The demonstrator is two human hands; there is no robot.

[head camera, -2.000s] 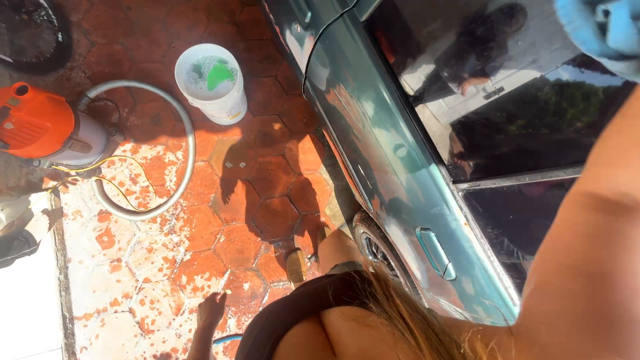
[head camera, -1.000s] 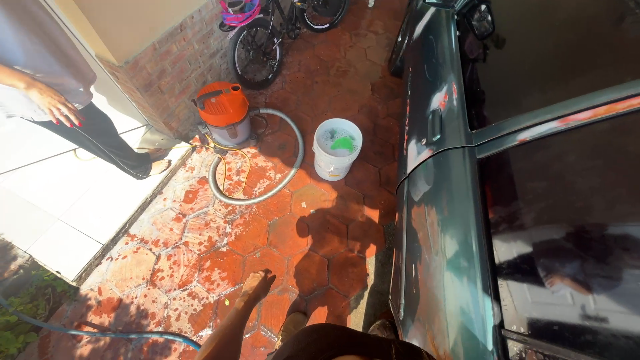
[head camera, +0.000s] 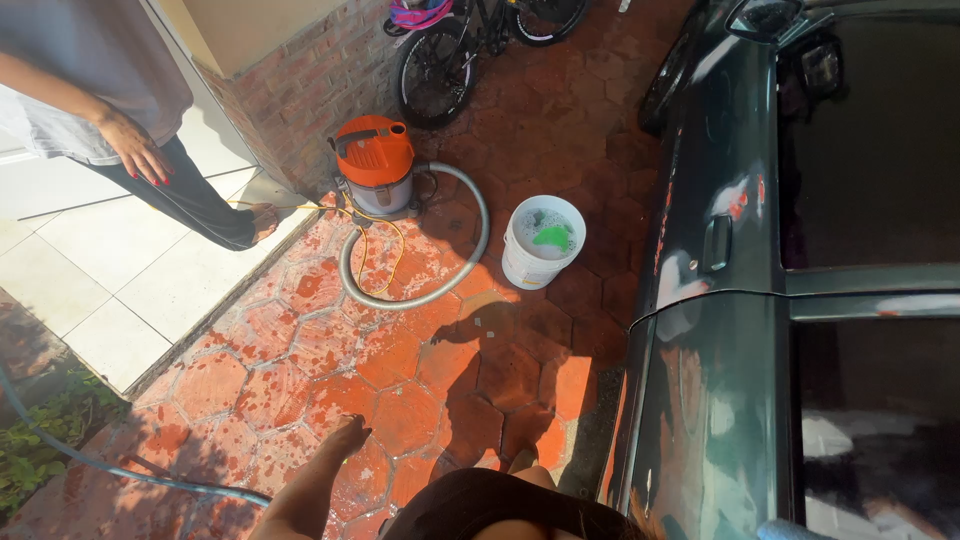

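My left hand (head camera: 349, 435) hangs low over the wet red tiles, its fingers loosely bent, with nothing seen in it. My right hand is out of view. A bit of blue cloth (head camera: 787, 530) shows at the bottom edge, against the dark green car (head camera: 720, 390); what holds it is hidden. The car's door bears pale and reddish patches around its handle (head camera: 718, 243). Left of the car stands a white plastic bucket (head camera: 529, 262) of sudsy water, in which a green thing (head camera: 553, 238), perhaps a sponge or cloth, floats.
An orange-topped canister vacuum (head camera: 375, 154) stands by the brick wall, its grey hose (head camera: 482, 217) curved over the tiles beside a yellow cord (head camera: 401, 247). A barefoot person (head camera: 135, 142) is on the white step. A bicycle (head camera: 437, 75) stands behind; a blue garden hose (head camera: 142, 474) lies lower left.
My right arm, raised beside the car window with blue cloth near it two seconds ago, has left the view. The view has swung strongly, bringing in the person and bicycle.
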